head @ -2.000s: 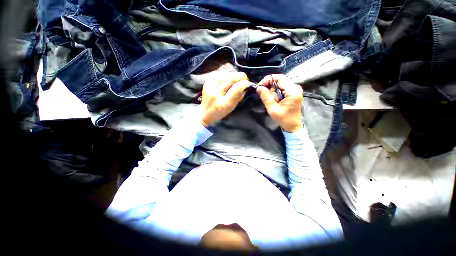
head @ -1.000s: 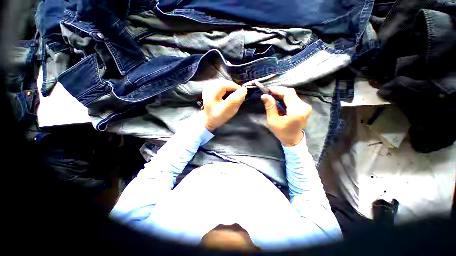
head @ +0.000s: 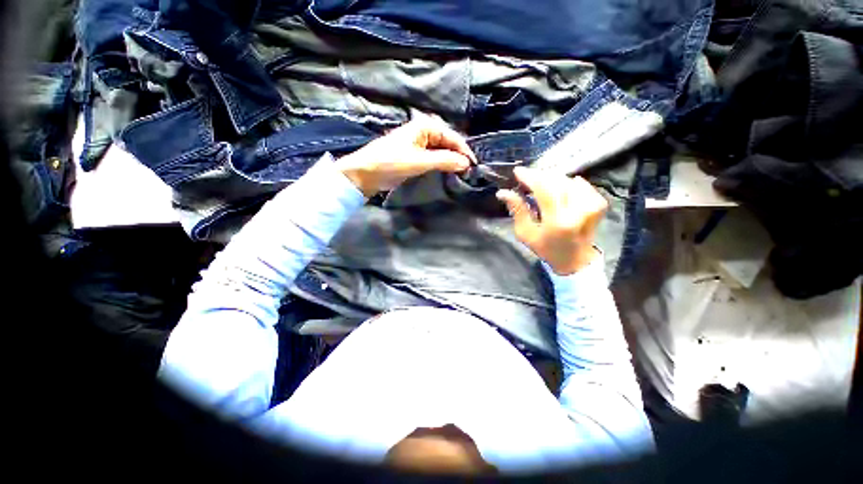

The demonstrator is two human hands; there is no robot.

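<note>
A large denim garment [head: 440, 241], dark blue outside and pale grey inside, lies over the table edge and my lap. My left hand [head: 412, 158] pinches the garment's blue seam or band between thumb and fingers. My right hand [head: 558, 213] is just right of it, closed around a small dark tool, likely thread snips [head: 496, 177], whose tip points left at the pinched spot. Most of the tool is hidden in my fingers. Any thread is too fine to see.
More blue denim [head: 530, 26] is heaped behind. Black garments [head: 790, 170] hang at the right. A white table corner [head: 128, 194] shows at left. A pale surface [head: 766, 326] with dark scraps lies at lower right.
My left forearm has swung outward and my left hand now lies more sideways, gripping higher on the band. The front band has folded and shifted. My right hand has moved slightly right and down.
</note>
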